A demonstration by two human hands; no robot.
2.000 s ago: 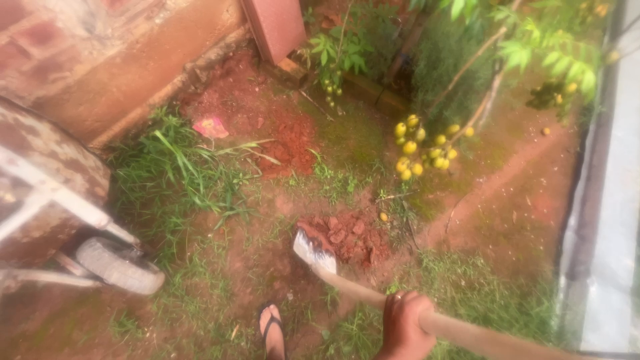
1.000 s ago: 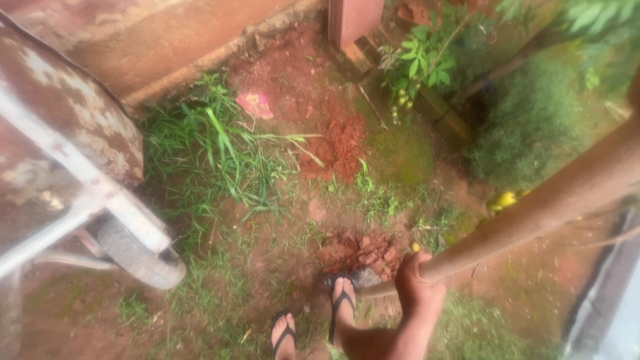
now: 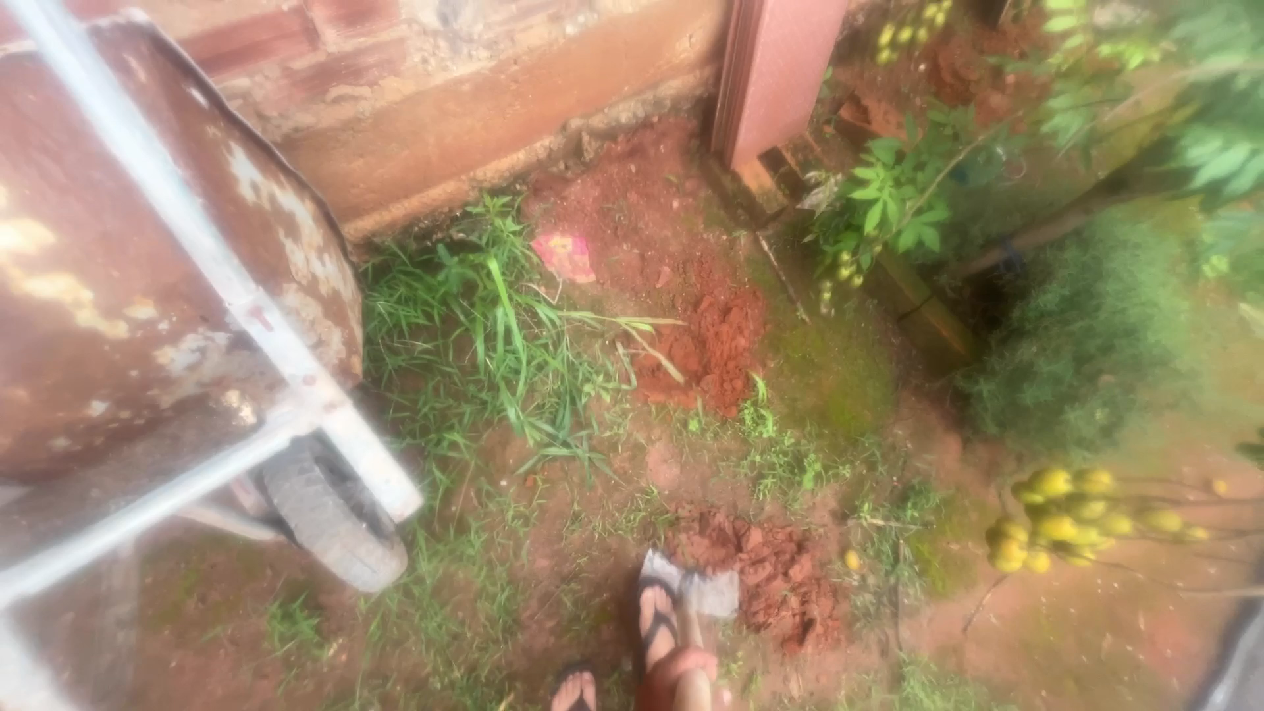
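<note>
In the head view, my left hand grips the wooden handle of a digging tool, probably a shovel, near the bottom edge. Its pale metal blade lies low against a heap of loose red soil. My foot in a dark flip-flop overlaps the blade's left side; whether it presses on it I cannot tell. Part of my other foot shows farther left. A second patch of dug red soil lies higher up. My right hand is out of view.
A rusty wheelbarrow with a wheel fills the left. Tall grass grows beside it, below a wall. A reddish post-like block stands at the wall. Leafy branches and yellow fruit hang at the right.
The tool's handle, which slanted up to the right one second ago, now runs down past the bottom edge. Two seconds ago only one foot showed; now both do. My left hand has stayed on the handle.
</note>
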